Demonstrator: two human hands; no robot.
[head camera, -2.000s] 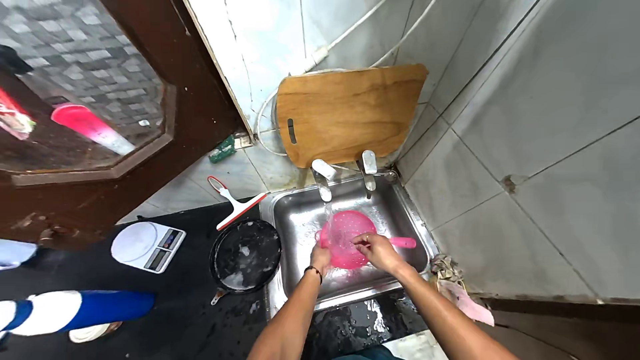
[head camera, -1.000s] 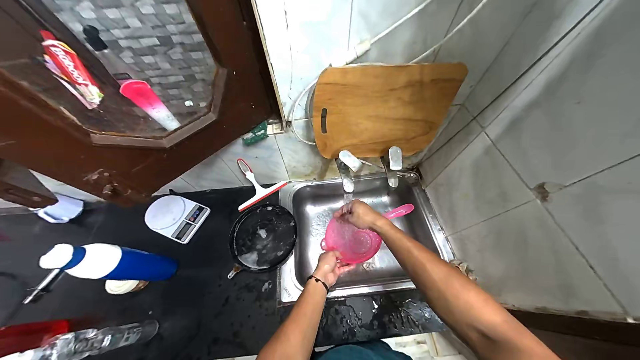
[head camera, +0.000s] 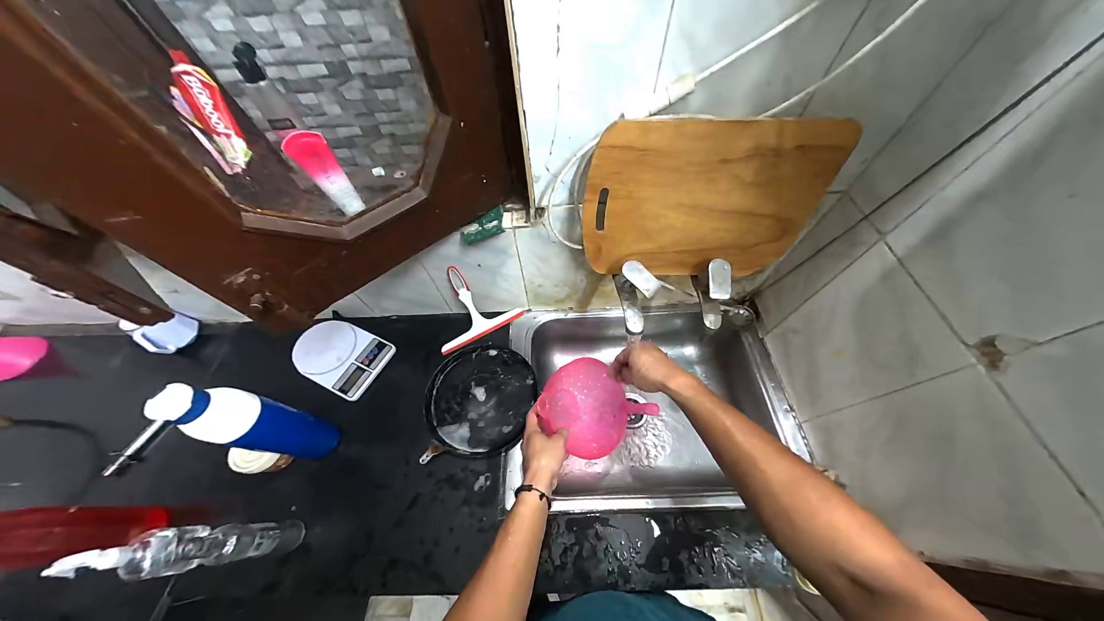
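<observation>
A wet pink plastic strainer (head camera: 588, 407), round with a short handle, is tilted over the stainless steel sink (head camera: 690, 498), its rounded side facing me. My left hand (head camera: 545, 448), with a dark band at the wrist, grips its lower left rim. Close under the running left tap (head camera: 631, 310) is my right hand (head camera: 645, 366), fingers bent, at the strainer's upper right edge; whether it grips the edge cannot be told. Water lies and splashes on the sink floor around the drain, right of the strainer.
A wet black pan (head camera: 481, 401) and a squeegee (head camera: 479, 326) lie left of the sink. Farther left are a kitchen scale (head camera: 343, 358), a blue and white spray bottle (head camera: 259, 421) and a clear plastic bottle (head camera: 211, 548). A wooden cutting board (head camera: 716, 194) leans behind the taps, near a brown cabinet door (head camera: 345, 267).
The strainer has turned from its inside facing me to its rounded side facing me. My right hand has moved from over the strainer to its edge by the tap. The view has shifted left.
</observation>
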